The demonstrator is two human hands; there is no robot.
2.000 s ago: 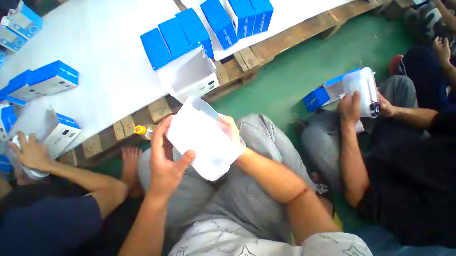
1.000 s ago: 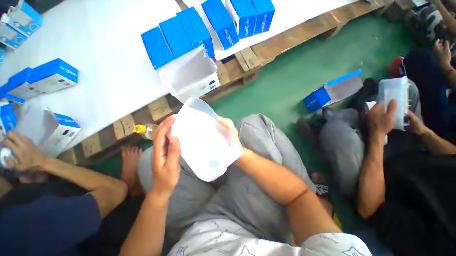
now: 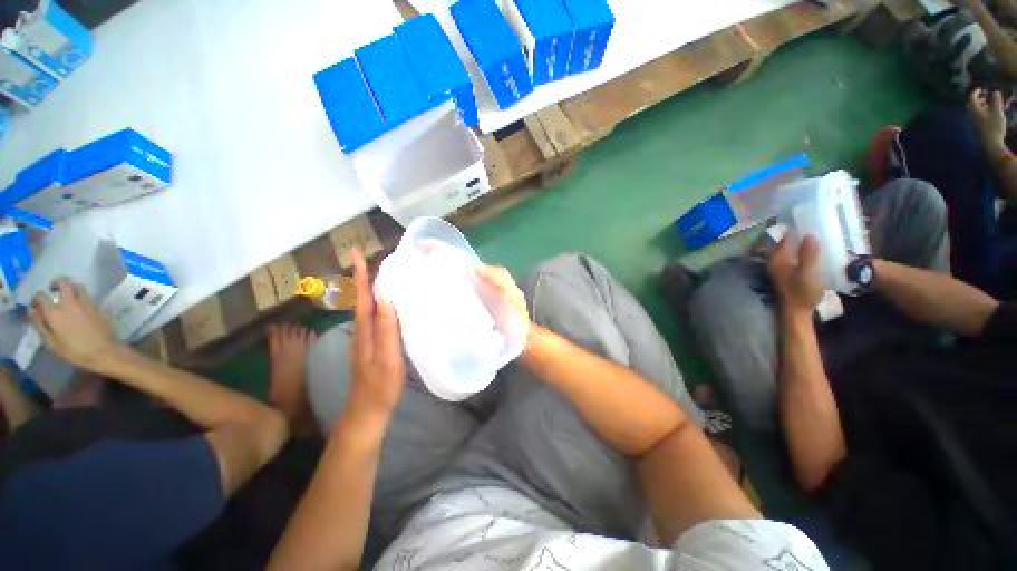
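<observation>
A frosted plastic tray (image 3: 452,318) with rounded ends is held above my lap, its inside partly facing up, with whitish shapes showing in it that are too blurred to name. My left hand (image 3: 379,344) is flat along the tray's left side, fingers pointing up. My right hand (image 3: 510,308) grips the tray's right side, its fingers partly hidden by it. An open retail carton (image 3: 422,167), pale inside, lies at the table's edge just beyond the tray.
Closed blue retail boxes (image 3: 390,84) stand in a row on the white-covered pallet table (image 3: 240,123). A bottle with a yellow cap (image 3: 323,290) is beside the table. People sit close on both sides; the one at right holds a clear tray (image 3: 825,232) near an open blue carton (image 3: 742,203).
The tray has tilted so its hollow inside shows more. My left fingers have straightened along its side. The person at right has moved their tray left; the left neighbour's hand has shifted.
</observation>
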